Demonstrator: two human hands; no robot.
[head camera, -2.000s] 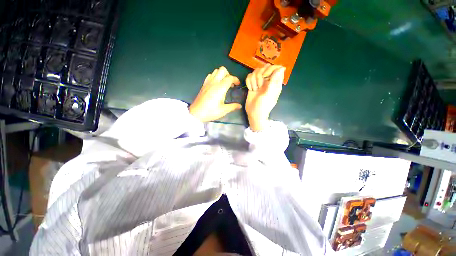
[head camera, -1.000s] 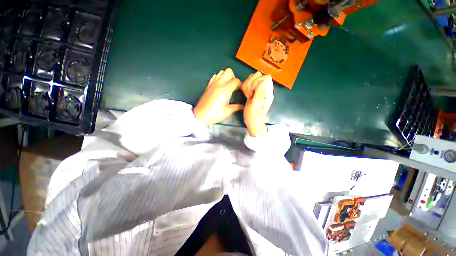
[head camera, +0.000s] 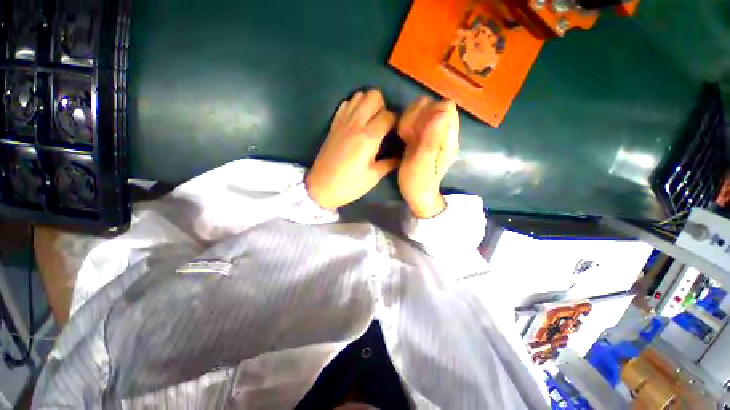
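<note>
A small dark round part (head camera: 390, 147) shows between my two hands, mostly hidden by the fingers. My left hand (head camera: 352, 150) is curled around its left side, with the thumb below it. My right hand (head camera: 430, 150) is curled at its right side, knuckles up; whether it holds a thin tool cannot be seen. Both hands are low over the green mat, just in front of the orange fixture base (head camera: 506, 94). The recess (head camera: 482, 50) in the base shows no dark part.
A black blister tray (head camera: 112, 120) with round parts lies at the left. Another black tray (head camera: 695, 152) is at the right. The fixture's clamp block (head camera: 552, 18) is cut off at the top edge. A white machine (head camera: 560, 264) with orange-brown nests (head camera: 560, 328) stands at lower right.
The view has shifted, so the fixture sits further right and higher and less of the left tray shows. Both hands stay together around the part; the right fingers have curled in closer.
</note>
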